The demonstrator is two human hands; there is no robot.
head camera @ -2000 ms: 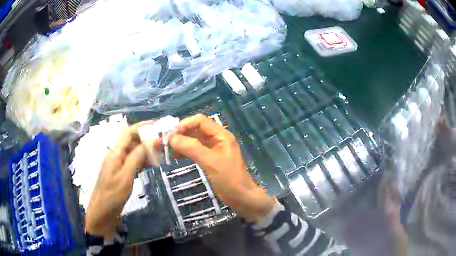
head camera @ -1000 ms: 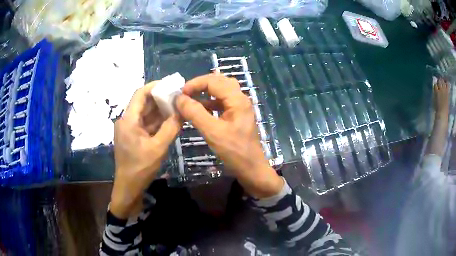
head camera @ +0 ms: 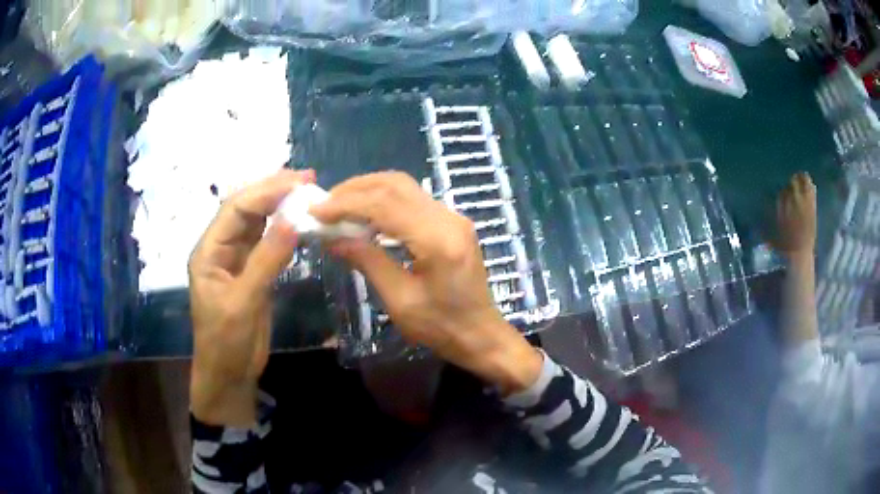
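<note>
A small white housing (head camera: 307, 207) is held between both hands in front of me, partly covered by fingers and blurred. My left hand (head camera: 241, 270) grips its left side with thumb and fingers. My right hand (head camera: 425, 265) pinches at its right side, where a pale part (head camera: 345, 230) shows between the fingers; its shape is unclear. Below and beyond the hands lies the clear parts tray (head camera: 367, 106) with white bars in ladder-like rows (head camera: 473, 164), partly hidden by my right hand.
White flat pieces (head camera: 207, 164) lie left, beside a blue crate (head camera: 82, 212). A pocket tray (head camera: 646, 212) is right, with two white units (head camera: 567, 62) at its far edge. Poly bags (head camera: 386, 24) and a square box (head camera: 706, 60) are behind. Another person's hand (head camera: 797, 212) is far right.
The housing has moved slightly down and left and is turned in my fingers. My right hand covers more of it. The other person's hand has moved left and nearer.
</note>
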